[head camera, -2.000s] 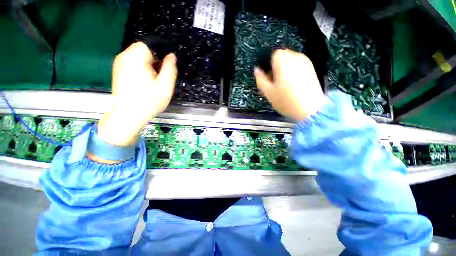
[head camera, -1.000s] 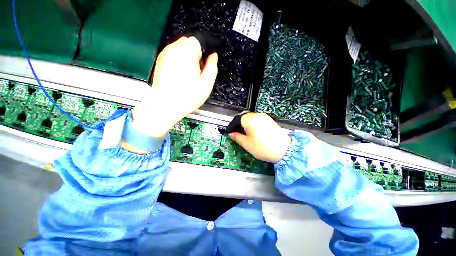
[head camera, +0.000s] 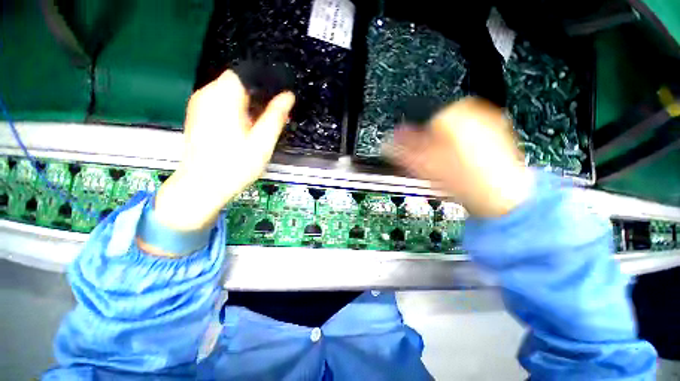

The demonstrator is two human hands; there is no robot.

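Note:
Green circuit boards (head camera: pixel 320 216) lie in a row in the pale rail in front of me. My left hand (head camera: pixel 233 138) is over the near part of the left bin of dark capacitors (head camera: pixel 324 93); its fingertips look black against the dark parts, and a held part cannot be made out. My right hand (head camera: pixel 462 149) is blurred over the near edge of the middle bin of green capacitors (head camera: pixel 410 63). Its fingertips are dark, and whether it holds a part cannot be seen.
A right bin (head camera: pixel 548 104) holds larger green capacitors. White paper labels (head camera: pixel 331 22) are on the bins. The pale rail (head camera: pixel 335 269) runs along both sides of the boards. A blue cord (head camera: pixel 26 152) crosses the rail at left. Green cloth (head camera: pixel 142 67) covers the shelf.
My right hand has moved from the boards up and right to the middle bin. My left hand stays at the left bin. The view has turned a little.

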